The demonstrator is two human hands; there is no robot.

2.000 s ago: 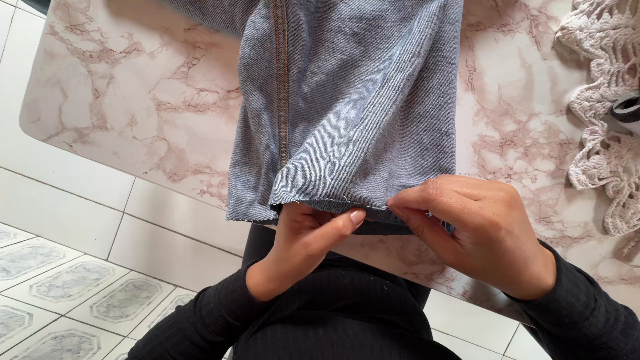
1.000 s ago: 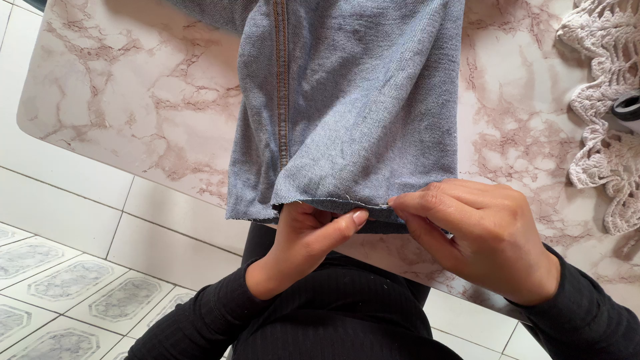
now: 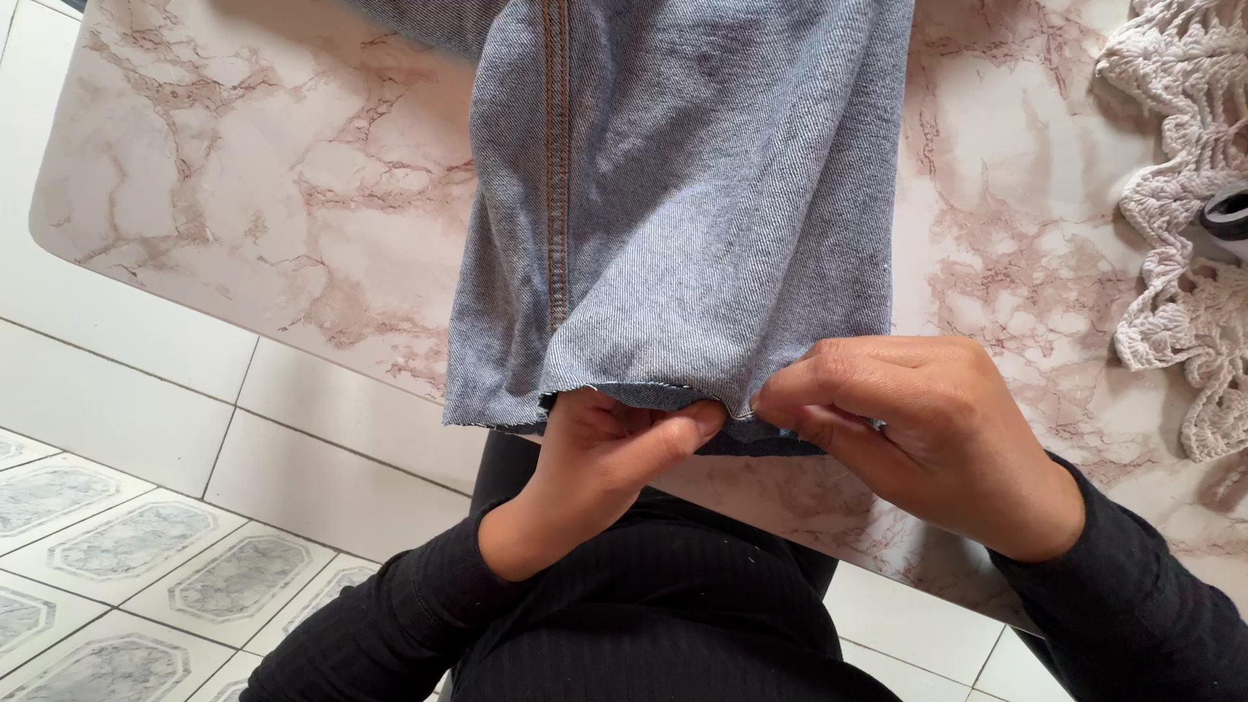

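Observation:
A blue denim garment leg [image 3: 682, 214] lies on the table, its raw, frayed opening at the near edge and an orange-stitched seam running along its left part. My left hand [image 3: 614, 448] grips that cut edge, thumb outside and fingers partly hidden inside the opening. Just to the right, my right hand [image 3: 897, 429] pinches the same edge between thumb and forefinger. Whether a needle or thread is between those fingertips cannot be told.
The marble-patterned table [image 3: 273, 175] has a rounded corner at left. A cream crocheted cloth [image 3: 1160, 205] lies at the right, with a black ring-shaped handle or object [image 3: 1225, 212] on it. Tiled floor [image 3: 127, 575] shows below left.
The denim edge between my hands now bows open, showing the darker inside, where it lay flatter before. Both hands stay at the edge.

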